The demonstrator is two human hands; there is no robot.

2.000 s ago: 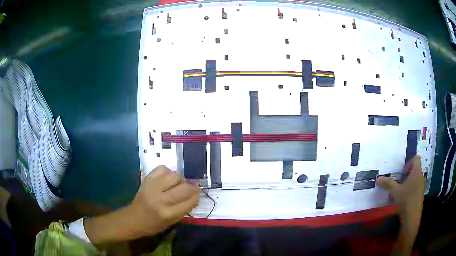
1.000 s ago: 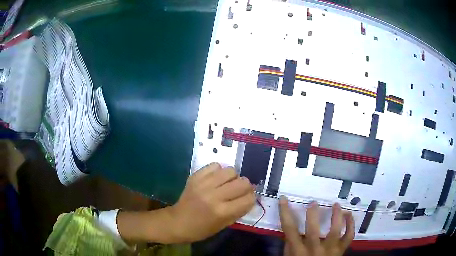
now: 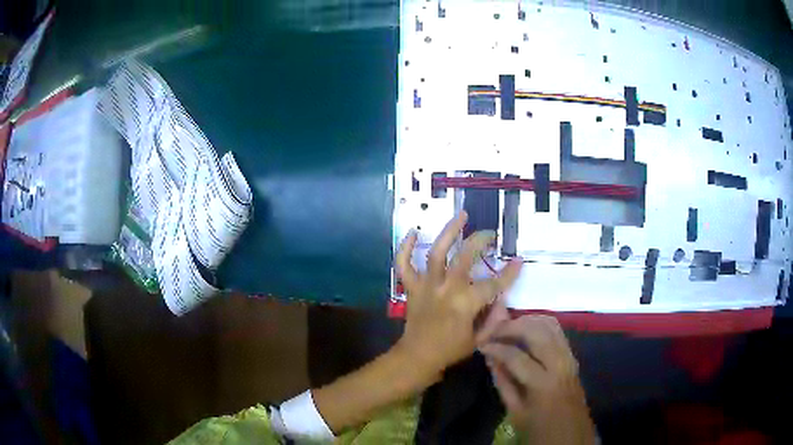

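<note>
The white back plate (image 3: 678,191) lies on a red foam pad (image 3: 643,323) at the right. A red wire bundle (image 3: 522,185) and a multicolour ribbon cable (image 3: 574,97) cross it. My left hand (image 3: 443,300) is spread over the plate's near left corner, fingers apart, with a thin lead wire (image 3: 491,263) beside its fingertips. My right hand (image 3: 535,365) is just in front of the plate's near edge, its fingertips close together by my left thumb. Whether anything small is between them cannot be told.
A long folded pile of white striped strips (image 3: 187,191) lies at the left on a green bag (image 3: 139,252). A white tray or foam block (image 3: 74,165) with red edges stands beside it. The bench top (image 3: 313,156) is green.
The view has shifted, so the plate sits further right. My left hand has opened from a pinch and spread its fingers. My right hand has come off the plate, towards my left hand.
</note>
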